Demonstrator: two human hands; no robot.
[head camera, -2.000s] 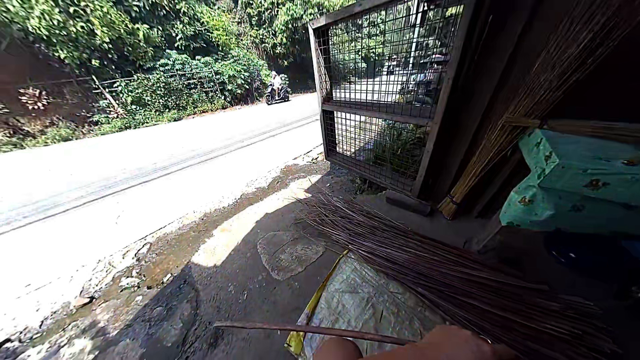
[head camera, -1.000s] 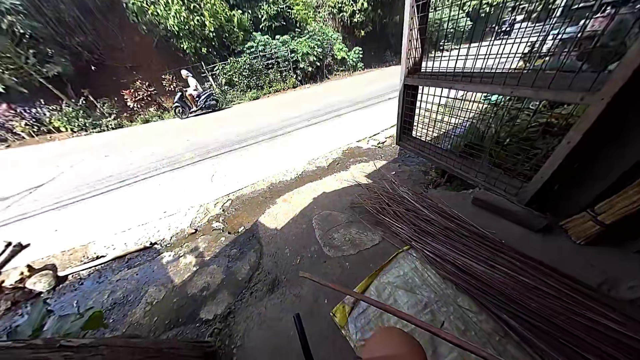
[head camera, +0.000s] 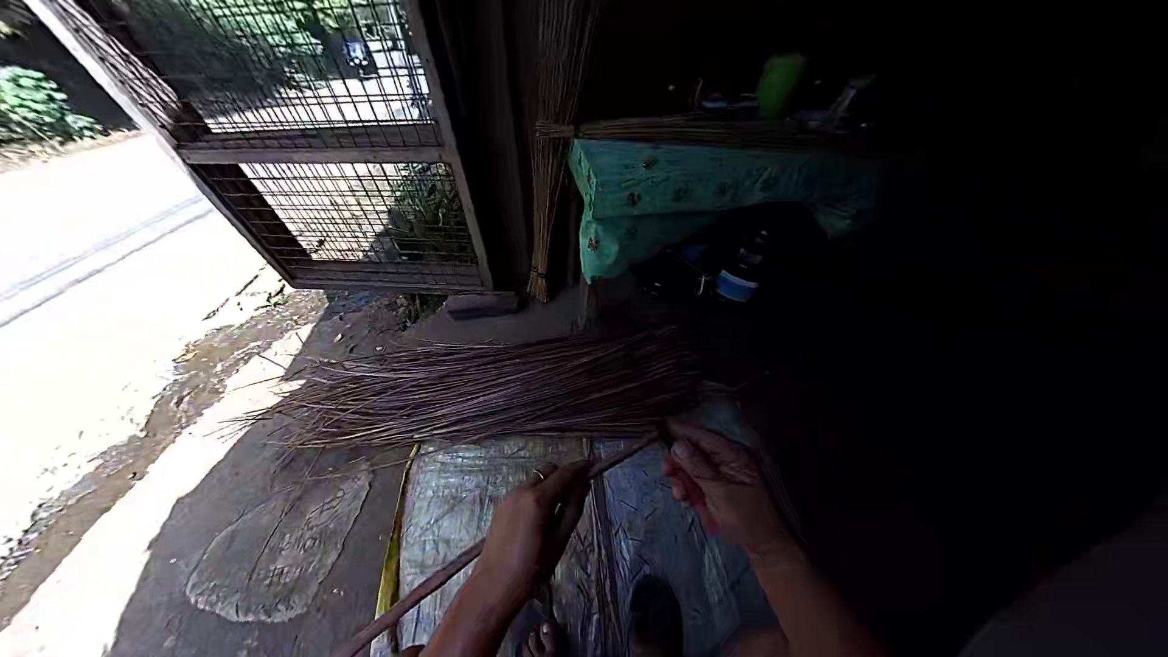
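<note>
My left hand (head camera: 538, 516) is closed around a long thin brown stick (head camera: 429, 584), which slants from the lower left up to the right. At the stick's upper right end, the thumb and fingers of my right hand (head camera: 716, 474) pinch its tip. Just beyond both hands lies a wide pile of thin dark sticks (head camera: 493, 388) on the ground, its right end in shadow. Under my hands is a flattened woven plastic sack (head camera: 474, 484) with a yellow edge, bearing small scraps.
A wood-framed wire mesh panel (head camera: 315, 155) stands at the upper left beside a road (head camera: 91, 274). A bound stick bundle (head camera: 547, 210) leans upright by a table with a green cloth (head camera: 657, 182). Bottles (head camera: 737, 285) are beneath it. My feet (head camera: 655, 611) are on the sack.
The view has swung right. Both hands now show on the stick; one second ago only part of a hand showed at the bottom edge. The motorcycle on the road has moved.
</note>
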